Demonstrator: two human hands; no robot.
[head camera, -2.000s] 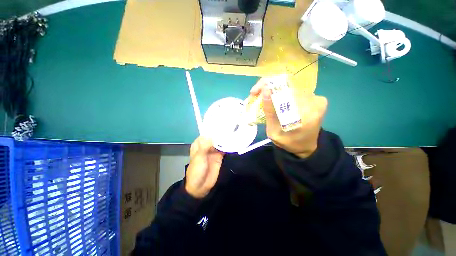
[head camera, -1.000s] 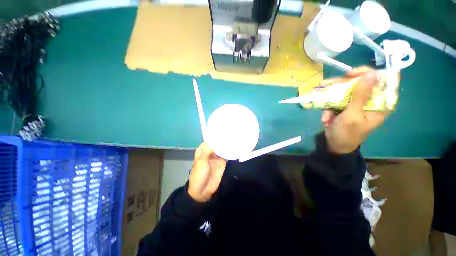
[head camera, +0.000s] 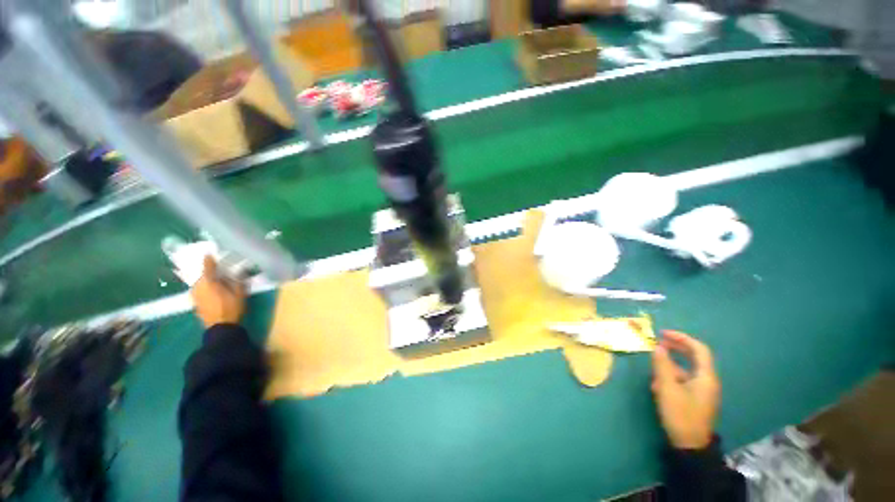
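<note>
My left hand (head camera: 218, 292) reaches out to the conveyor's near edge, its fingers at a blurred white part (head camera: 190, 257) that it seems to hold; its exact shape is unclear. My right hand (head camera: 687, 387) is at the right, thumb and finger apart, beside the tail of the glue tube (head camera: 616, 333). The yellow and white tube lies on the right part of the cardboard mat (head camera: 329, 338), nozzle pointing left. Two white round housings (head camera: 579, 257) with sticks and a white ring-like part (head camera: 711, 235) lie behind the tube.
The screw feeder (head camera: 437, 324) stands on the mat with the black electric screwdriver (head camera: 412, 181) hanging over it. A blurred grey metal post (head camera: 147, 137) crosses the left. Black wire bundles (head camera: 78, 392) lie left. Beyond the green conveyor (head camera: 550, 147) are cartons and parts. White parts show lower right.
The view has tilted up. My left hand has moved from in front of me to the far left. The glue tube has left my right hand and lies on the mat.
</note>
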